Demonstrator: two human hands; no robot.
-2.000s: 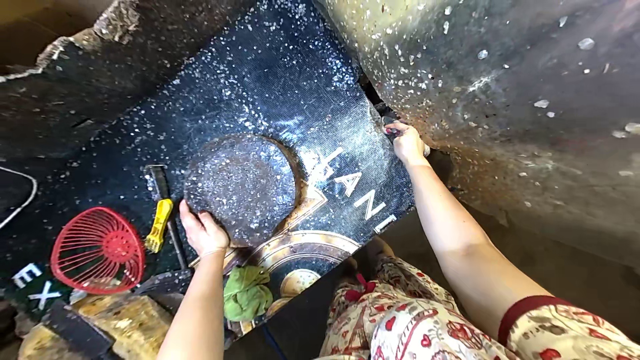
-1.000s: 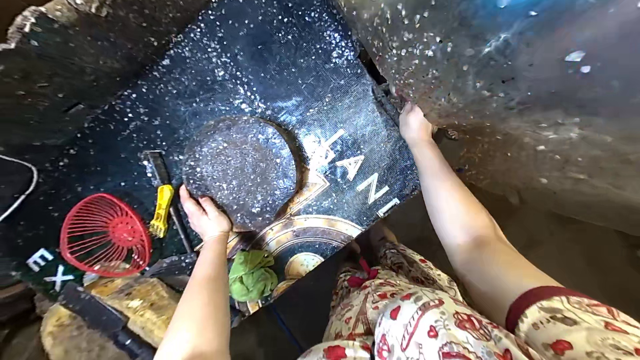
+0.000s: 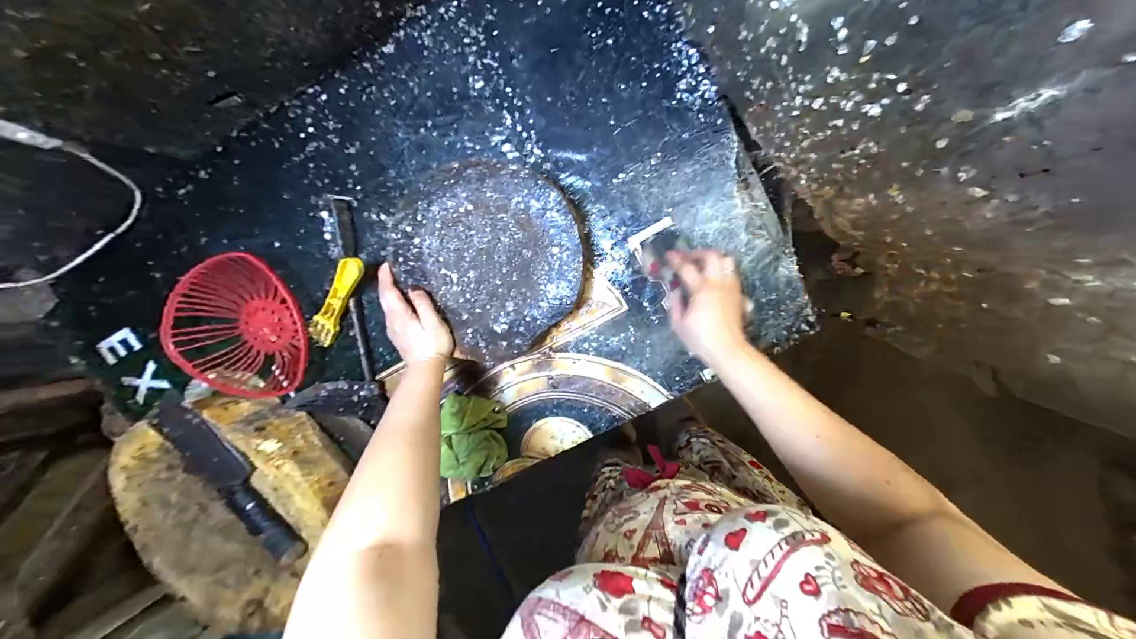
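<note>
My left hand (image 3: 415,319) rests with its fingers apart against the lower left edge of a round dark stone slab (image 3: 488,257) dusted with white flecks. My right hand (image 3: 708,297) holds a small dark cloth or pad (image 3: 661,253) down on the black printed sheet (image 3: 612,169), over its white lettering. White flecks lie thickly across the sheet. Left of the slab are a yellow peeler-like tool (image 3: 337,302) and a dark metal bar (image 3: 359,337). A crumpled green cloth (image 3: 473,435) lies just below the slab.
A red plastic strainer basket (image 3: 235,324) sits at the left. Below it, a knife with a dark blade (image 3: 200,444) lies on a worn wooden board (image 3: 177,506). A white cable (image 3: 111,235) curves at the far left. A rough wall (image 3: 976,222) rises on the right.
My right hand has moved left from the gap beside the right wall onto the printed sheet, over the lettering. My left hand stays at the slab's edge.
</note>
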